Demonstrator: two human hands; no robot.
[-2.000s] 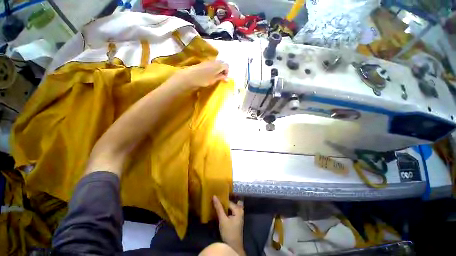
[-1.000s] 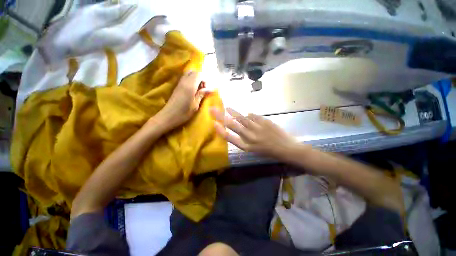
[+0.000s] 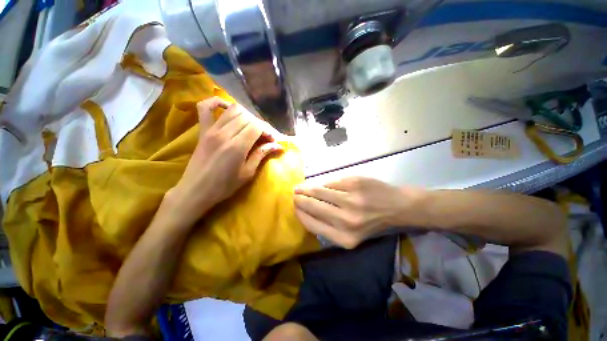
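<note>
A mustard-yellow fabric panel (image 3: 153, 226) joined to a white panel (image 3: 40, 113) with yellow strips lies on the left of the table and hangs over its front edge. My left hand (image 3: 229, 150) pinches the yellow cloth just left of the lit needle area. My right hand (image 3: 353, 210) pinches the right edge of the yellow cloth nearer the table's front. The sewing machine head (image 3: 452, 40) is close above. Its presser foot and needle are lost in glare and behind metal parts.
A tan printed card (image 3: 484, 144) and snips with green and yellow handles (image 3: 556, 126) lie on the table to the right. The grey table edge (image 3: 526, 180) runs along the front. White and yellow pieces (image 3: 439, 266) lie below it. My dark-clothed lap is under the cloth.
The view has moved closer to the machine. My right hand has come up from below the table edge to the cloth's right edge. My left hand still holds the cloth, its fingers now more bent.
</note>
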